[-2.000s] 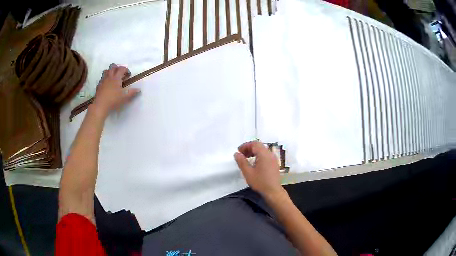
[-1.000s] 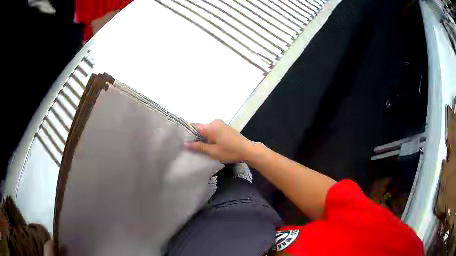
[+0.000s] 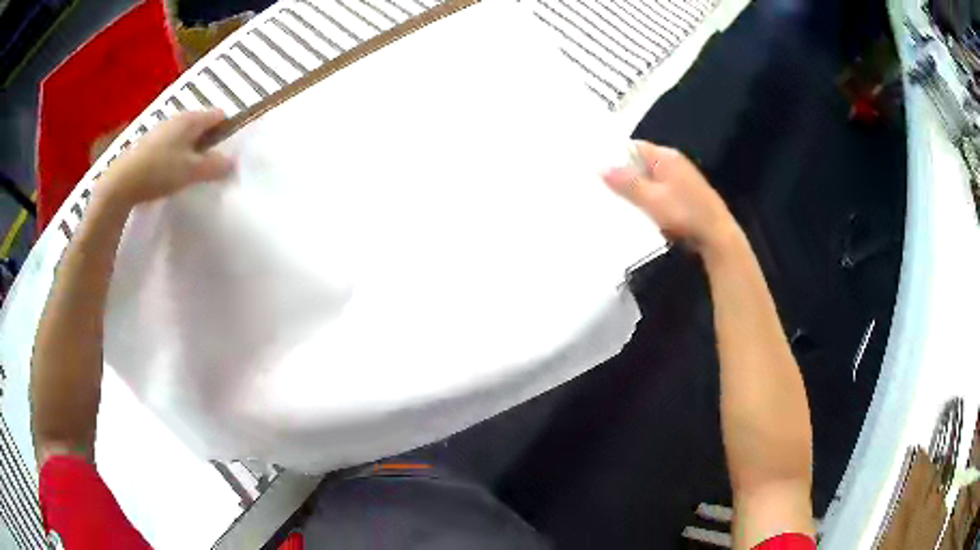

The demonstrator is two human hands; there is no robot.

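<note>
A large white bag panel (image 3: 430, 247) with a brown edge strip (image 3: 333, 67) along its far left side is held between my hands over the table. My left hand (image 3: 172, 161) grips its brown-edged side at the upper left. My right hand (image 3: 672, 193) grips its right edge. The near edge of the panel hangs curved above my lap, with a notched corner at the right. Whether it is one panel or several together, I cannot tell.
Overlapped panel rows (image 3: 645, 43) with brown stripes lie on the table beyond and at the left. A person in red (image 3: 102, 97) is past the far edge. Dark floor (image 3: 602, 430) lies at the right, then another pale table edge (image 3: 903, 322) with brown pieces.
The view has turned. The panel has moved from the table beside the brown stack to over the striped rows. Both hands now hold it at opposite sides.
</note>
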